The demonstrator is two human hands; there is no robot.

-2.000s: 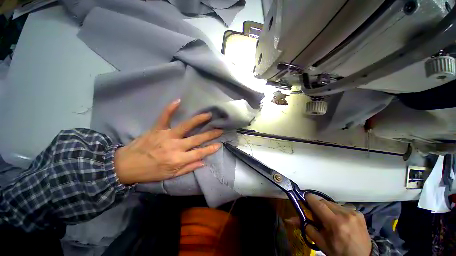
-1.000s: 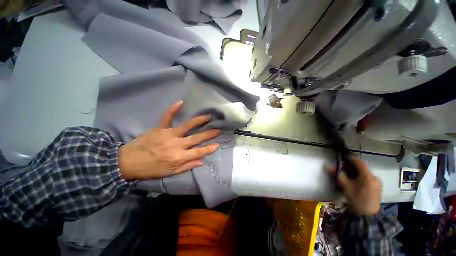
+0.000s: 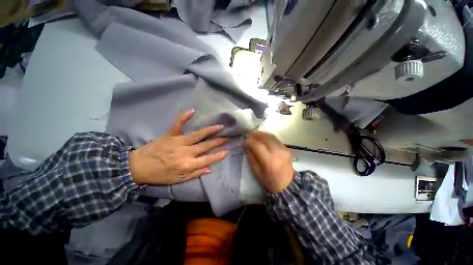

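Note:
A grey garment panel (image 3: 150,103) lies folded on the white table, left of the needle area. My left hand (image 3: 176,155) lies flat on it, palm down, fingers spread. My right hand (image 3: 269,158) is at the panel's right edge, just right of my left fingertips, with its fingers bent and slightly blurred; whether it pinches the cloth is hidden. The scissors (image 3: 367,154) lie on the table under the machine arm, loops towards me, out of my hands. The sewing machine head (image 3: 352,46) stands above, its lamp lighting the needle area.
More grey cloth (image 3: 212,15) lies at the back. A dark slot runs along the table (image 3: 321,181) from my right hand to the right. White and grey pieces (image 3: 447,196) hang at the far right. An orange object (image 3: 210,240) is below the table edge.
My right hand has let go of the scissors, which now lie under the machine arm, and has moved left to the cloth beside my left hand. My left hand stays on the panel.

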